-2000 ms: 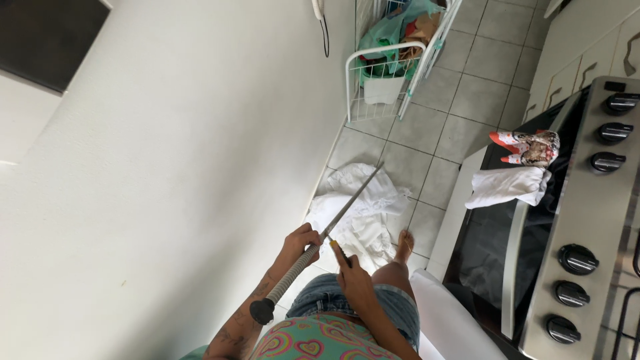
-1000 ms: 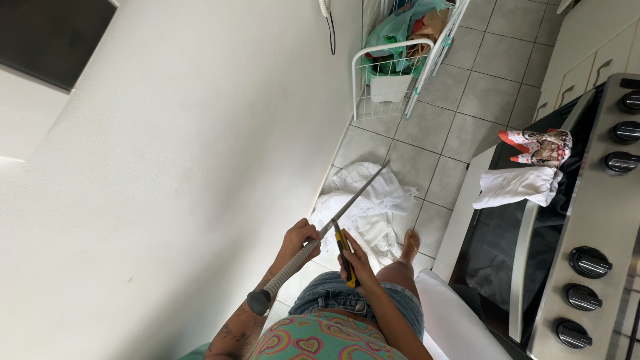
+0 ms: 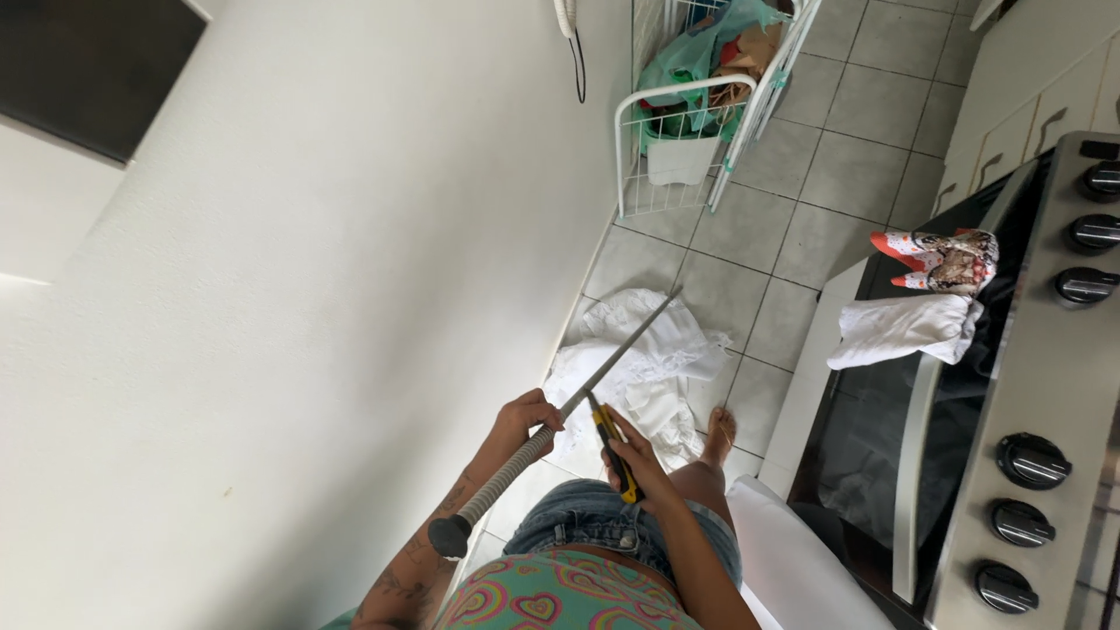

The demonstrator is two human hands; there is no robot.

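Note:
My left hand is closed around a long thin grey rod, just past its ribbed grey section, which ends in a dark round cap near my body. The rod slants away toward the floor at the upper right. In my right hand is a yellow and black utility knife, its tip at or very near the rod just beyond my left hand. White fabric lies crumpled on the floor beneath the rod.
A white wall runs along the left. A white wire rack with bags stands ahead. At the right is a stove with black knobs and cloths on its oven handle. My bare foot is on the grey tiles.
The knife in my right hand has shifted against the rod, and its blade end now points to the rod near my left hand. Both hands keep their hold.

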